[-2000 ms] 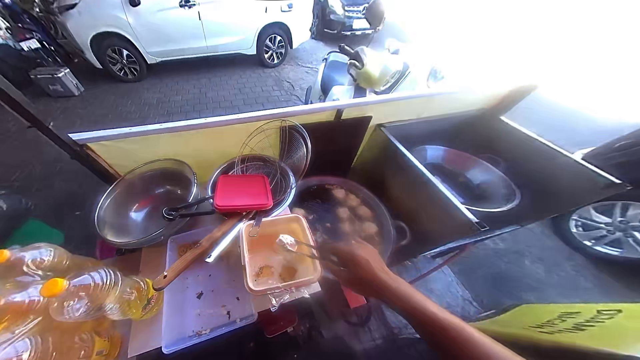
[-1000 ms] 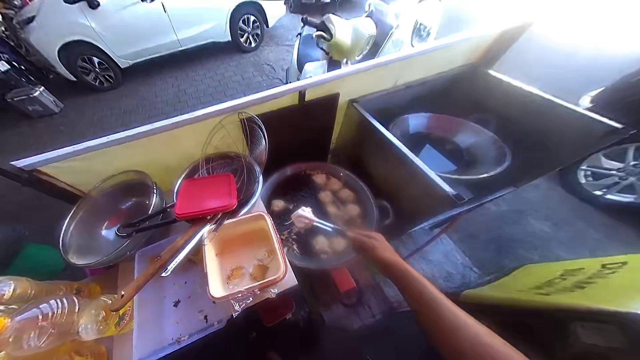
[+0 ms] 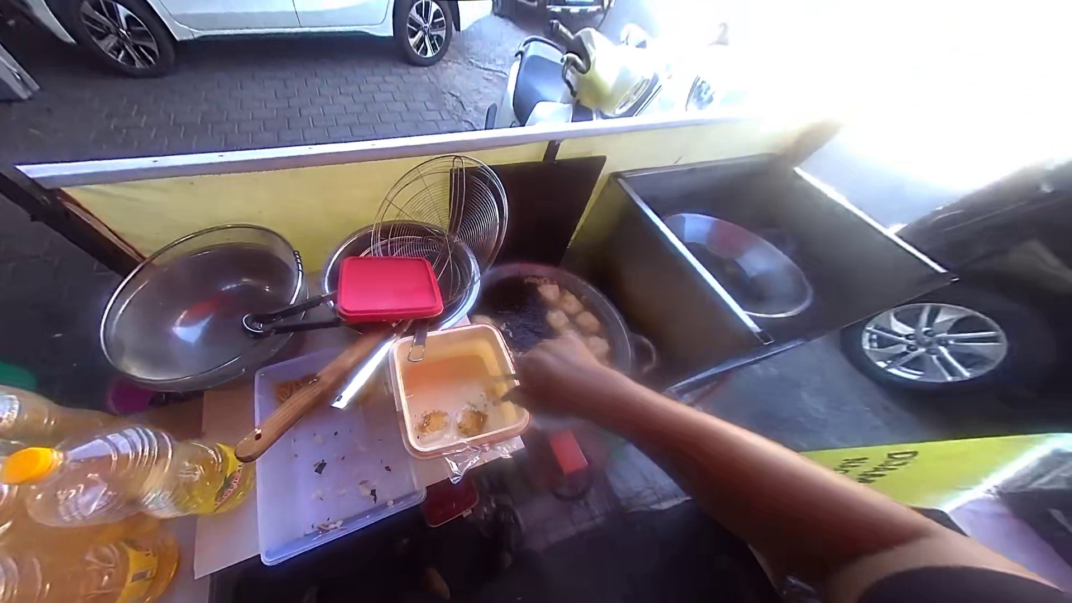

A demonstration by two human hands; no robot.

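My right hand [image 3: 553,373] is over the right rim of a square plastic container [image 3: 448,377] that holds two browned pieces of food [image 3: 471,420]. Its fingers look closed around metal tongs, of which only a blurred part shows at the rim. Just behind the hand stands a pan of dark oil [image 3: 515,306] with several pale, round pieces of food [image 3: 574,314] frying in it. A metal handle loop hangs at the container's back left corner. My left hand is out of view.
Left of the container lie a shallow plastic tray [image 3: 335,494] with crumbs, a wooden-handled tool [image 3: 289,419] and oil bottles [image 3: 92,477]. Behind are a metal bowl [image 3: 201,310], a wire strainer [image 3: 452,209] and a red-lidded box [image 3: 389,289]. A metal wok [image 3: 741,264] stands in the walled bay at right.
My right hand has moved left from over the frying pan to the square container. The pale piece that the tongs held over the pan one second ago no longer shows in them.
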